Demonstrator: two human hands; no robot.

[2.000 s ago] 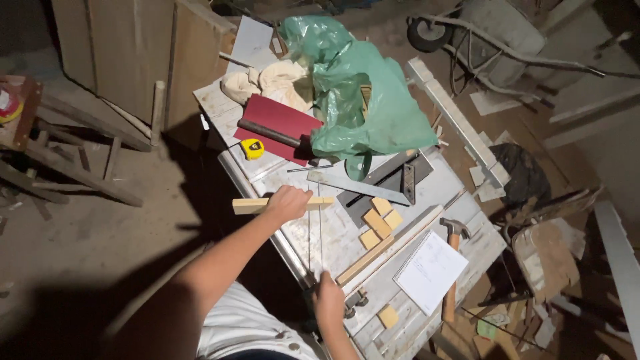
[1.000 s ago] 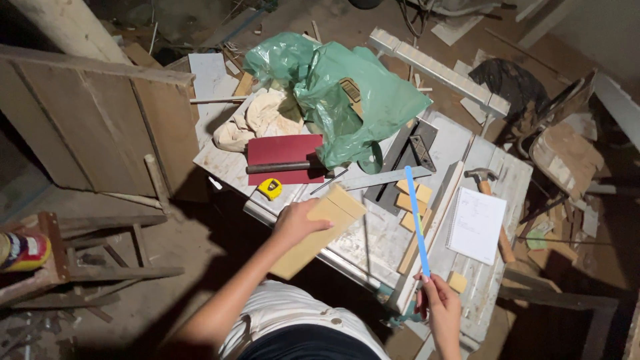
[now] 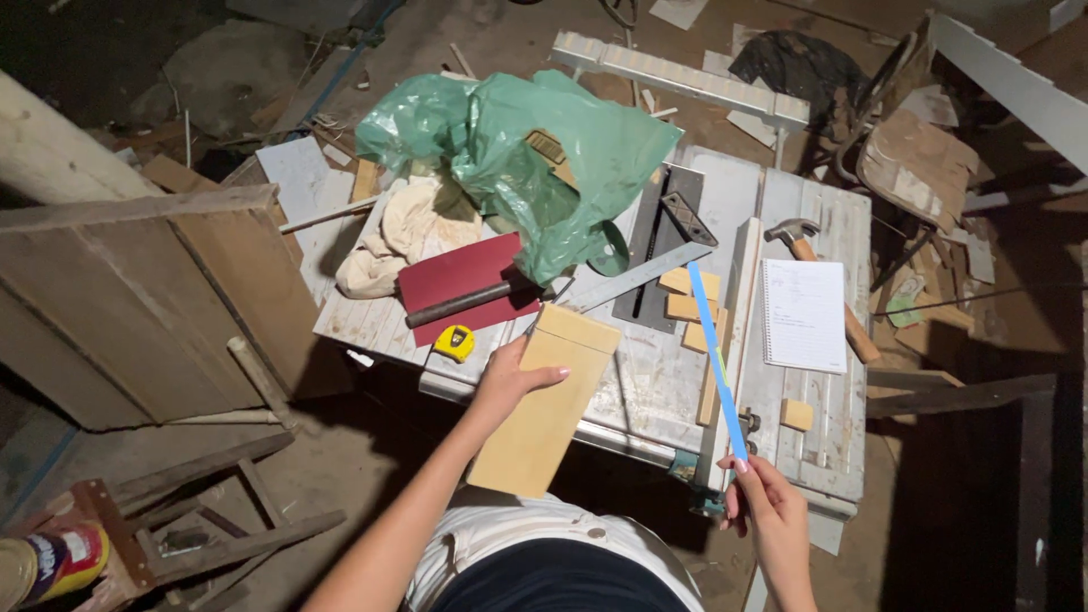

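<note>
My left hand point(image 3: 512, 378) grips a pale wooden board point(image 3: 548, 399) by its left edge, thumb on the face; a thin line crosses the board near its far end. Between thumb and fingers of my right hand point(image 3: 765, 501) is the lower end of a narrow blue strip point(image 3: 716, 353), perhaps a blade or ruler. Behind the strip, small wood blocks point(image 3: 693, 306) lie beside the metal fence point(image 3: 741, 297) of a table saw. A try square point(image 3: 637, 276) rests beyond the board. The yellow tape measure point(image 3: 454, 342) sits left of it.
The saw table point(image 3: 646, 408) also carries a green plastic bag point(image 3: 527, 153), a cloth point(image 3: 425, 225), red sandpaper point(image 3: 467, 280) with a dark rod point(image 3: 463, 304), a spiral notebook point(image 3: 803, 314) and a claw hammer point(image 3: 837, 293). A wooden stand point(image 3: 212, 535) is at lower left, a worn chair point(image 3: 922, 170) at right.
Two seconds ago the board was seen edge-on across the table; its broad face now shows. My right hand has moved right from beside the board, and the blue strip is now plainly visible in it.
</note>
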